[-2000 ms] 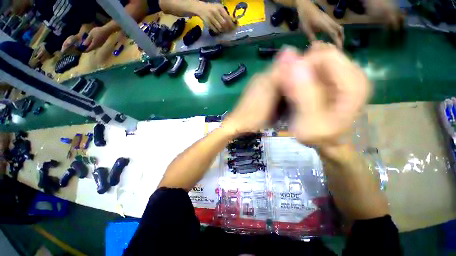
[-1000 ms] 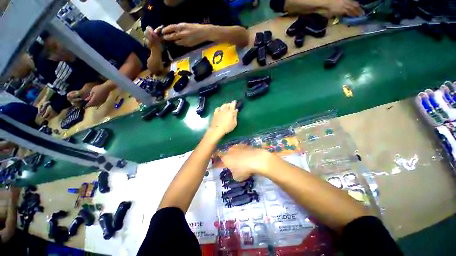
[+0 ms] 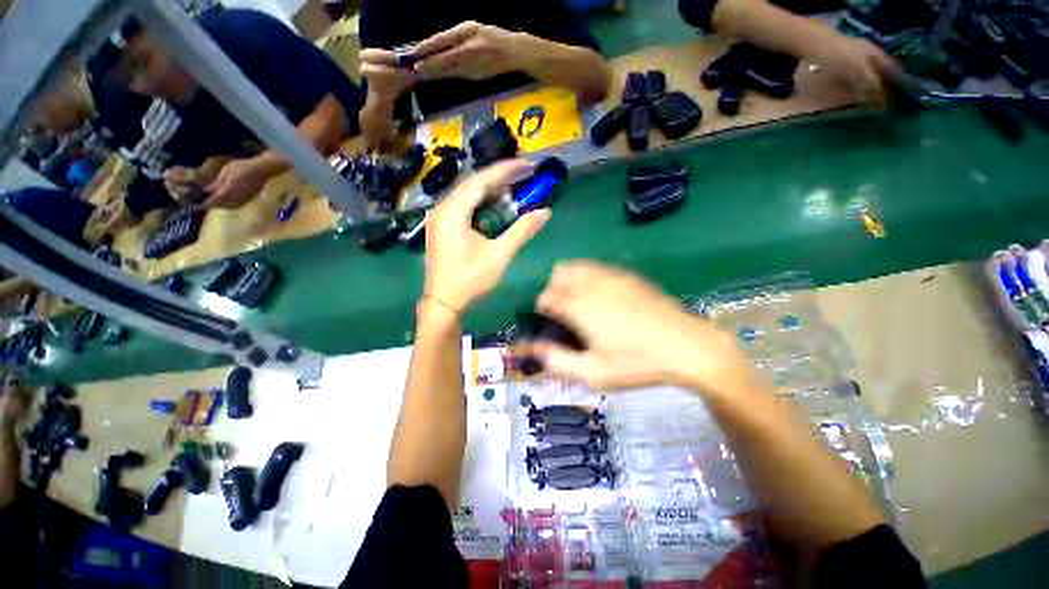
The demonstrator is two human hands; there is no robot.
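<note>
My left hand (image 3: 466,247) is over the green belt, thumb and fingers on either side of an open black housing with a bright blue cell (image 3: 537,191) and a green board in it. My right hand (image 3: 633,328) is lower and to the right, blurred, with its fingers on a black part (image 3: 545,334) above the near edge of the belt. The part's shape is mostly hidden by the fingers. A row of narrow dark bracket pieces (image 3: 569,446) lies on the clear plastic sheet (image 3: 679,460) over the printed sheet, below my right hand.
Black housings (image 3: 657,192) and a small orange piece (image 3: 873,223) lie on the belt (image 3: 759,207). Loose black housings (image 3: 276,474) and orange-brown parts (image 3: 198,407) lie at left. A tray of blue and white assemblies (image 3: 1018,288) is at the right edge. People work across the belt.
My left hand has moved left and up and now has the open housing between its fingers. My right hand has risen from the bracket row, which shows more fully. The view has shifted slightly.
</note>
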